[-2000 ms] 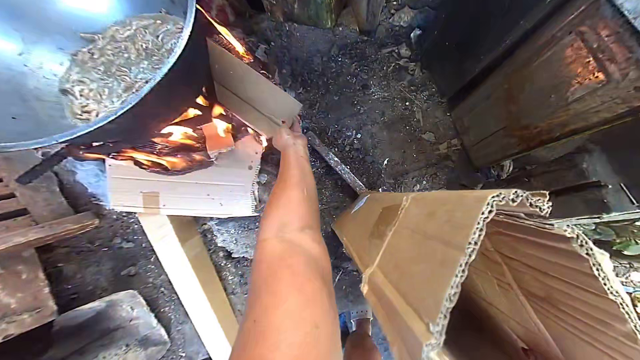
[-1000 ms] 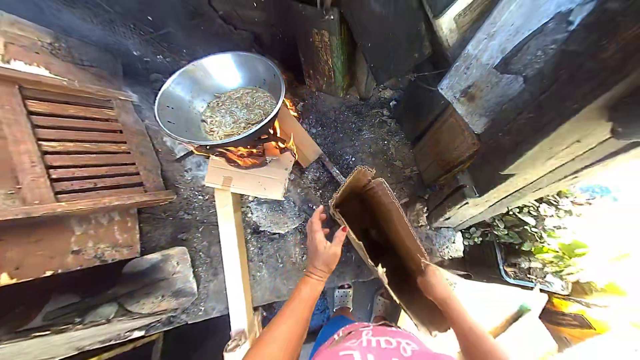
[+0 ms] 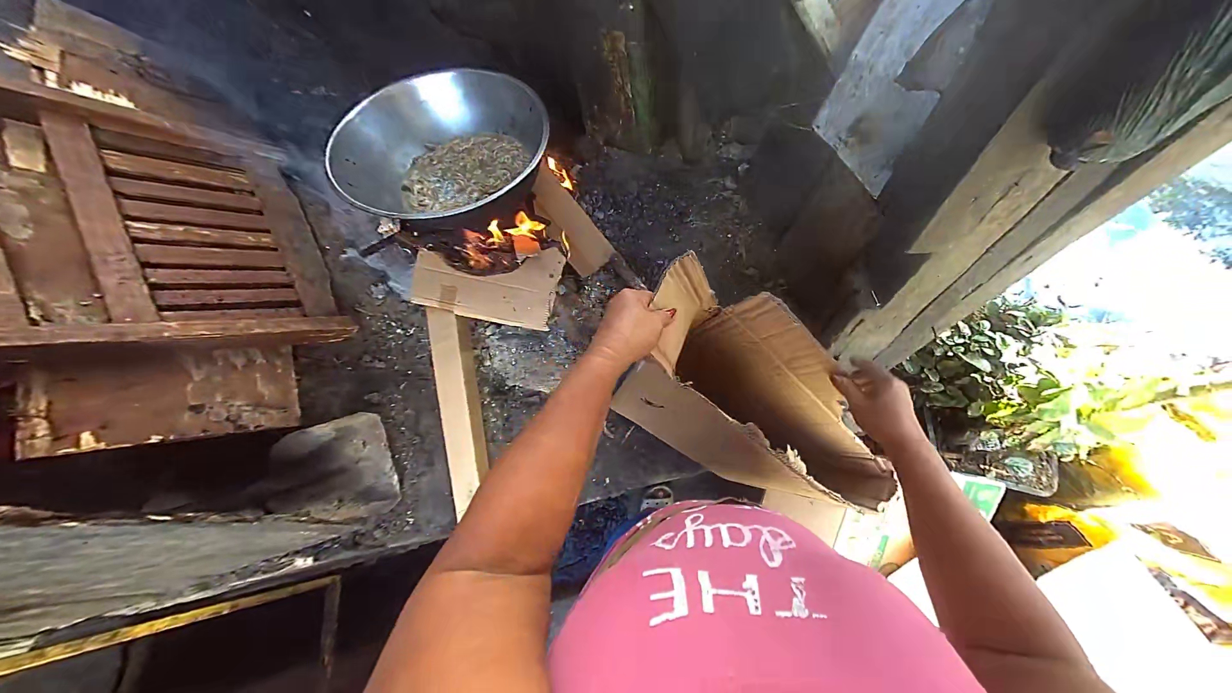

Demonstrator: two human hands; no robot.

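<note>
My left hand grips a torn flap of a brown corrugated cardboard box. On the far side of the box, my right hand pinches its right edge. The box is tilted, with its open side showing and ragged edges. Beyond it at the upper left, a wide metal pan holds small pieces of food in liquid over flames. One cardboard piece lies in front of the fire, and another strip leans into it from the right.
A long pale board runs from the fire toward me. Slatted brown wood stands at left above a stone block. Wooden beams slant at right, with leafy plants beyond. Ash and debris cover the ground round the fire.
My left hand was at the cardboard by the fire, then apart from the box with spread fingers; now it grips the box's flap. The view has drawn back from the pan since the oldest frame.
</note>
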